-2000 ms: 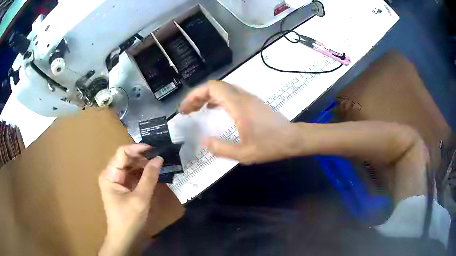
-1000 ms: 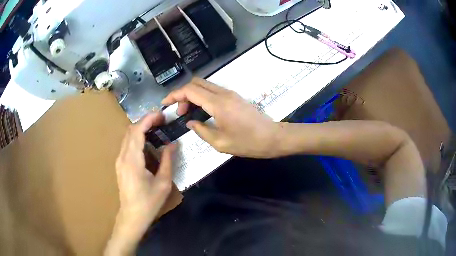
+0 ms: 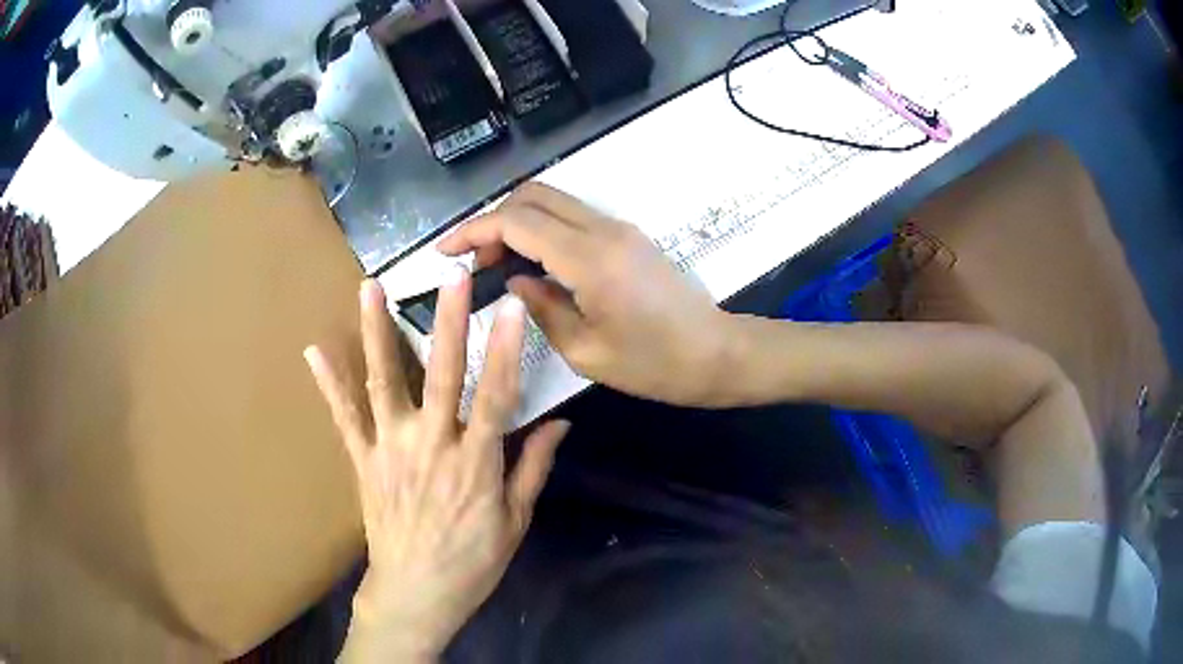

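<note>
A black care label (image 3: 419, 310) lies on or just above the ruler-marked tabletop, partly hidden by my hands. My right hand (image 3: 571, 279) holds its right end between thumb and fingers. My left hand (image 3: 441, 441) is spread, palm down, its fingertips at the label's left part and beside the brown panel; it grips nothing. The large brown garment panel (image 3: 195, 389) lies at the left, its upper end by the needle area of the white sewing machine (image 3: 117, 110).
The label box (image 3: 500, 65) with black labels stands on the machine bed. Pink-handled snips (image 3: 895, 106) on a black cord lie at the upper right. Brown panels (image 3: 1038, 247) over blue plastic (image 3: 895, 467) are at the right. Stacked brown pieces (image 3: 26, 260) sit far left.
My left hand has opened from its curled pose and spread out flat. My right hand still holds the label. The view has shifted, so the machine and label box sit higher in the picture.
</note>
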